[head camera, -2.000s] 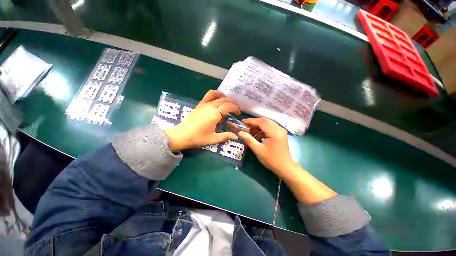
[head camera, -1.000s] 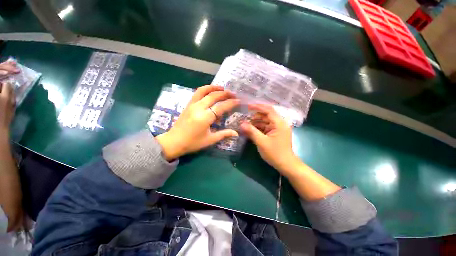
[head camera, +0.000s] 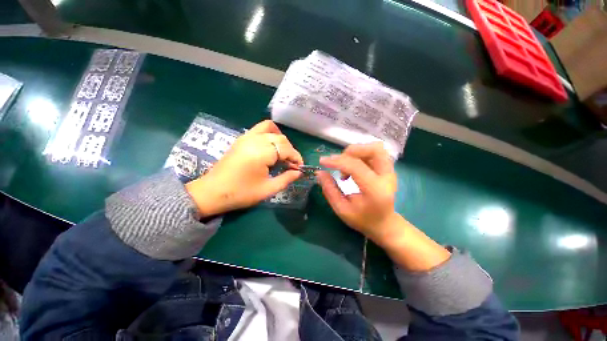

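My left hand (head camera: 249, 166) pinches a small patterned piece (head camera: 308, 170) between thumb and fingertips; the piece shows edge-on as a thin dark line. My right hand (head camera: 365, 185) is just right of it, thumb and fingers at or near the piece's other end; whether they touch it is hard to tell. A part sheet (head camera: 206, 138) lies on the bench under my left hand, which hides its middle. A second part sheet (head camera: 93, 100) lies flat at the left. A thick stack of part sheets (head camera: 346, 103) lies beyond my hands.
The glossy green bench (head camera: 439, 200) has a pale strip (head camera: 200, 63) running along it behind the sheets. A red compartment tray (head camera: 516, 50) is at the upper right, with a cardboard box (head camera: 589, 53) beyond. A whitish packet (head camera: 6, 92) is cut off at the left edge.
My right fingers have opened somewhat and moved slightly apart from my left hand. The small piece now shows edge-on. Another person's hands at the far left have left the view.
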